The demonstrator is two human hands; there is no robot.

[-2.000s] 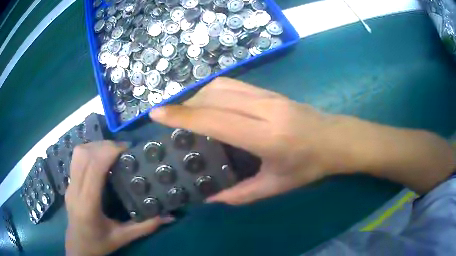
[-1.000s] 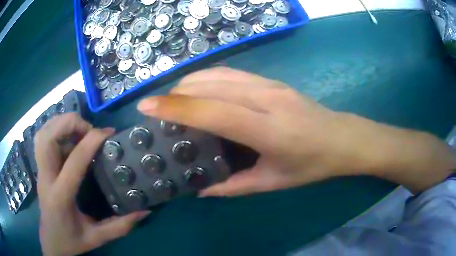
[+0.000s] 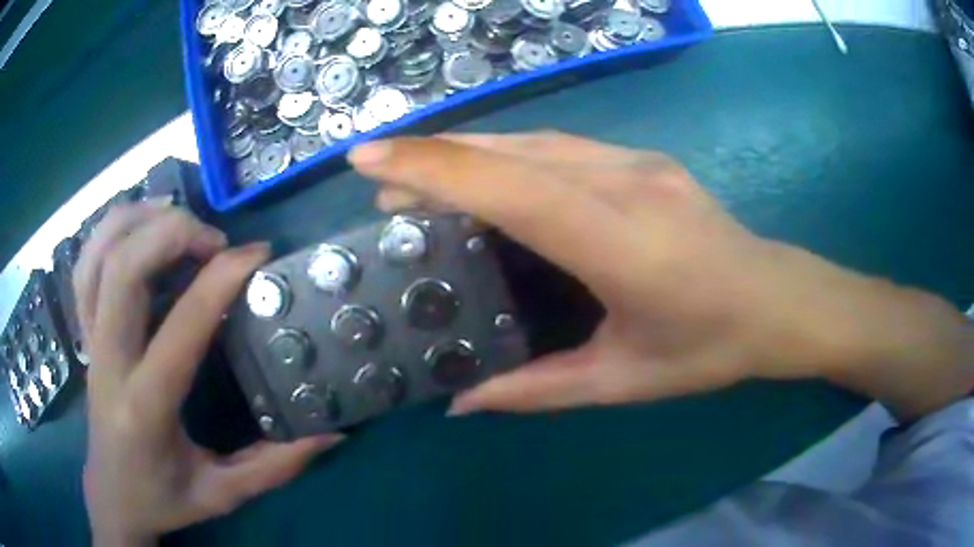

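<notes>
A dark grey fixture plate [image 3: 374, 321] with three rows of three round seats lies tilted between my hands, in front of the parts tray. Round ringed parts show in the seats; the far row shines brightest. My left hand [image 3: 160, 363] grips its left end, index finger at the far left corner and thumb at the near left edge. My right hand [image 3: 630, 267] holds its right end, thumb at the near edge and fingers over the far right corner. The palm sides are in shadow.
A blue parts tray [image 3: 459, 93] heaped with shiny metal discs [image 3: 336, 77] stands just beyond the plate. More filled fixtures [image 3: 34, 347] stand at the far left, partly behind my left hand. A cotton swab [image 3: 831, 27] lies at the top right. A clear bag's edge shows at the top right corner.
The plate stays between both hands and its far row now catches the light. The tray sits higher in view than two seconds ago. My left fingers are more bent than at first.
</notes>
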